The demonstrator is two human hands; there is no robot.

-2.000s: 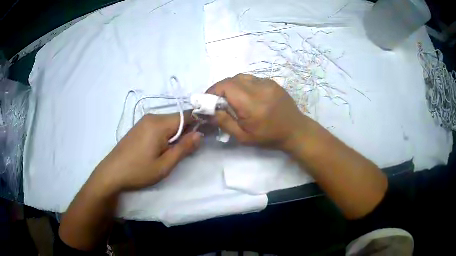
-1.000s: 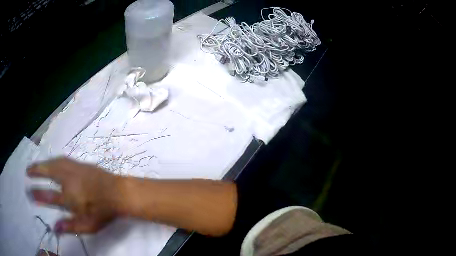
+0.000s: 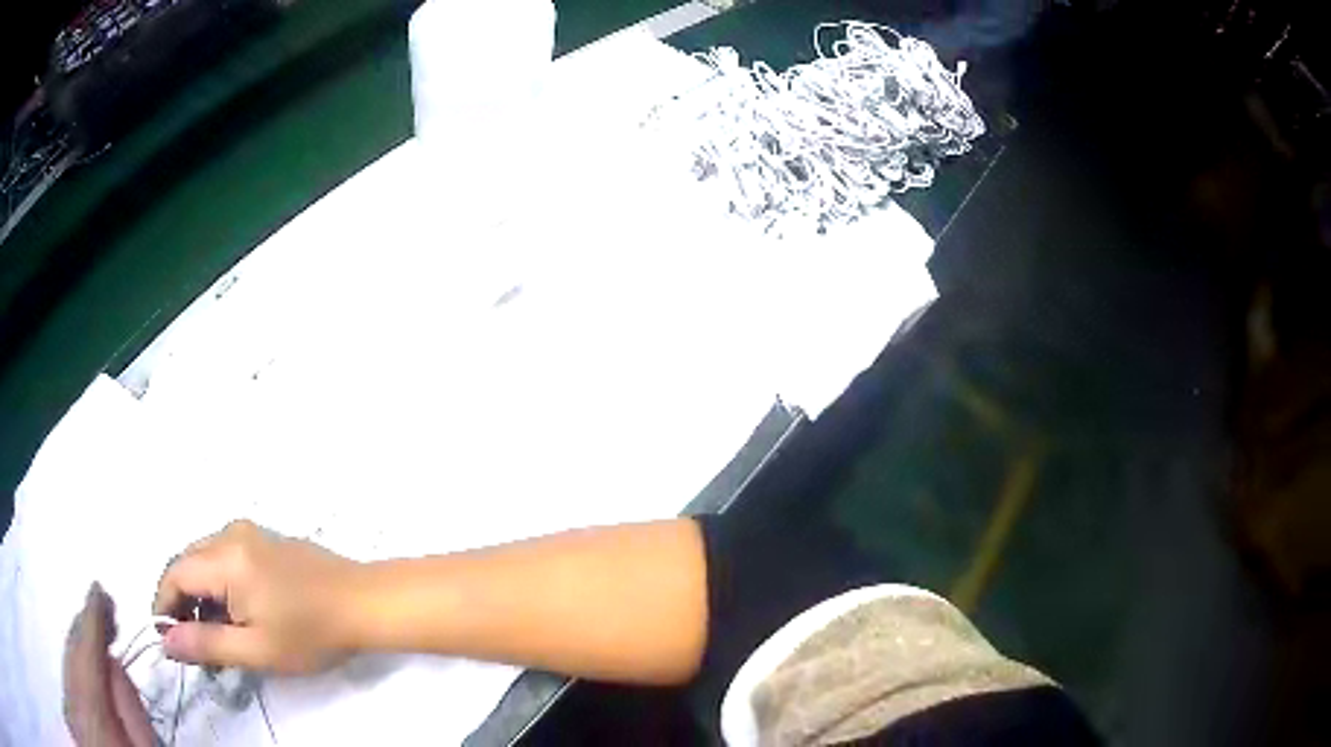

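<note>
A thin white cable [image 3: 142, 638] shows as small loops between my hands at the lower left. My right hand [image 3: 260, 601] has its thumb and fingertips closed on it. My left hand [image 3: 107, 683] is cut off by the lower left corner; only some fingers show beside the cable, so its grip is hidden. Thin cable strands hang below my right hand. The white cloth [image 3: 482, 336] under them is glaring, and small things on it are washed out.
A tangled heap of white cables [image 3: 839, 132] lies at the cloth's far right end. A white bottle [image 3: 482, 66] stands at the back edge, cut off at the top. The dark bench edge [image 3: 745, 460] runs beyond my right forearm. A beige, white-rimmed object [image 3: 890, 671] is at the bottom.
The view has swung right from both hands working together at the centre. Since one second ago, my right hand's spread fingers have closed at the cable, more left-hand fingers show, and the picture is brighter.
</note>
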